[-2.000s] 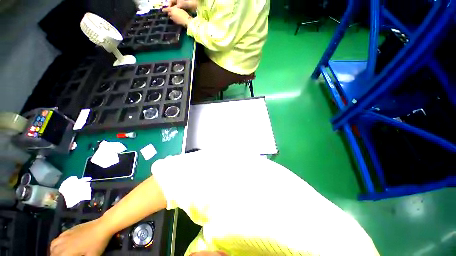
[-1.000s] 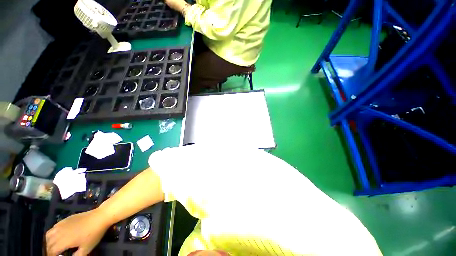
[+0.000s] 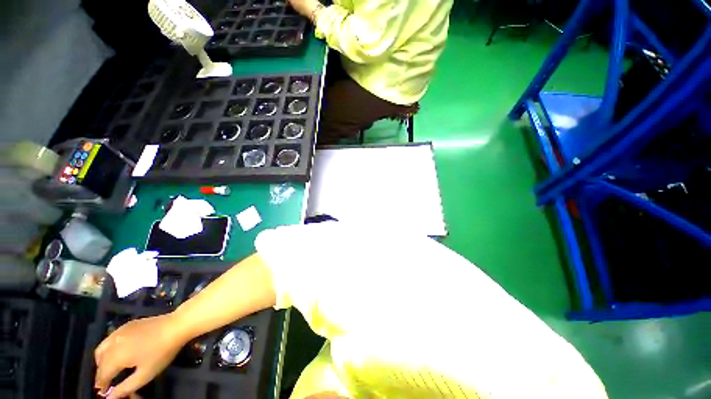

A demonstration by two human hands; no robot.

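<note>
My right hand (image 3: 136, 354) reaches over the left part of the near black foam tray (image 3: 269, 343), fingers bent down at the lower left. Whether its fingertips hold anything is unclear. A small pinkish patch beside them is too small to name. A round unit with a bright metal disc (image 3: 235, 346) lies in a pocket right of my hand. Other round units (image 3: 166, 289) sit in pockets above my forearm. My left hand is not clearly seen; only a bit of skin shows at the bottom edge by my yellow sleeve.
Crumpled white wipes (image 3: 133, 272) lie at the tray's edge and on a smartphone (image 3: 204, 237). Bottles (image 3: 76, 278) and a bench device (image 3: 95, 170) stand at left. Beyond are a red-capped tube (image 3: 214, 190), another filled tray (image 3: 212, 173), a fan (image 3: 181, 25) and a person in yellow.
The view has shifted, so the bench now appears further right. My right hand's fingers have changed pose and reach down near the bottom edge. The metal-disc unit stays in its pocket.
</note>
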